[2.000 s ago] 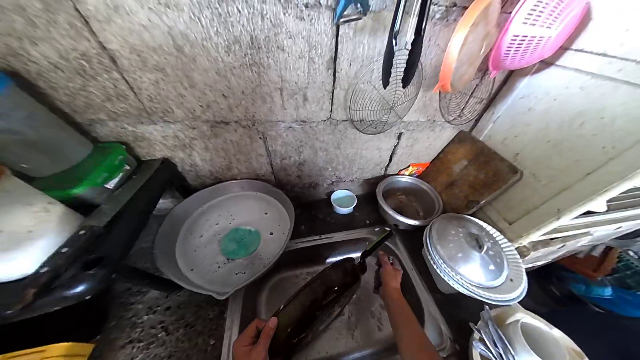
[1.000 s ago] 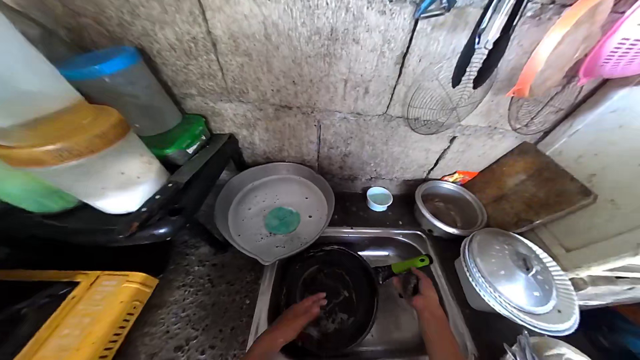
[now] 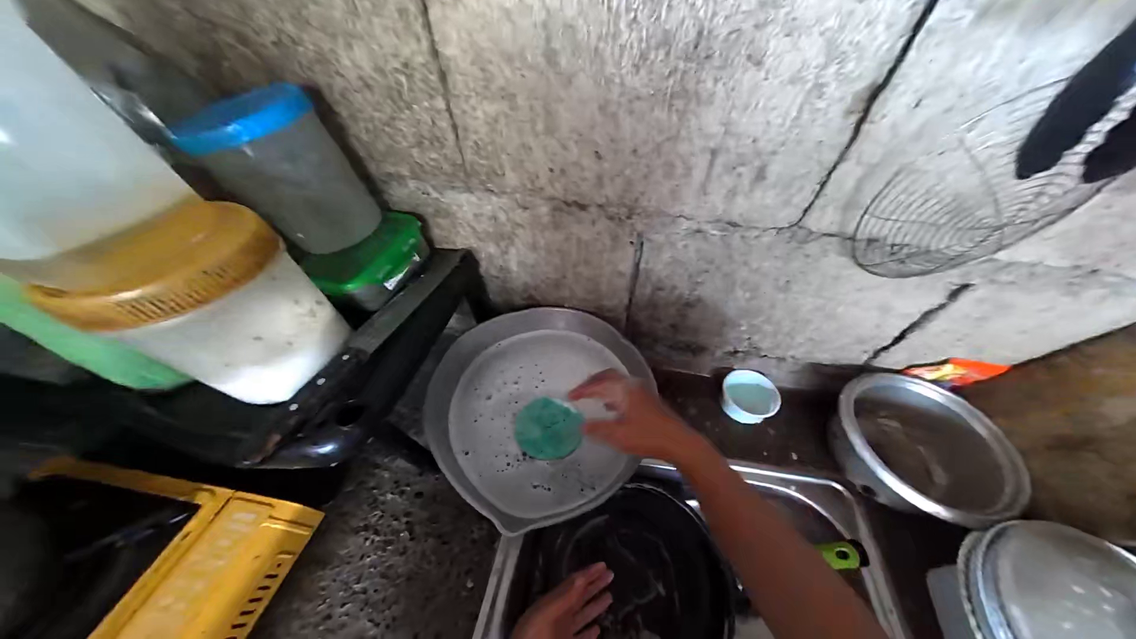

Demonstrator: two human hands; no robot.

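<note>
A round green scouring pad (image 3: 548, 429) lies in a large grey metal pan (image 3: 497, 373) with a pouring lip. My right hand (image 3: 626, 413) reaches over that pan, its fingers at the pad's right edge; whether they touch it is unclear. A black frying pan (image 3: 657, 541) rests in the stainless steel sink (image 3: 874, 568), its green handle end (image 3: 840, 556) showing right of my forearm. My left hand (image 3: 572, 608) is over the left part of the frying pan, fingers spread a little, holding nothing visible.
Behind the sink stand a small white cup (image 3: 750, 397) and a metal pot (image 3: 932, 448). Lidded metalware (image 3: 1056, 577) is at lower right. Plastic containers (image 3: 293, 177) sit on a black stand at left, above a yellow crate (image 3: 222, 559). A wire strainer (image 3: 941, 213) hangs on the wall.
My right hand has left the frying pan's handle and moved left to the green pad. The frying pan, tilted up at first, now lies flat in the sink. The view has turned left.
</note>
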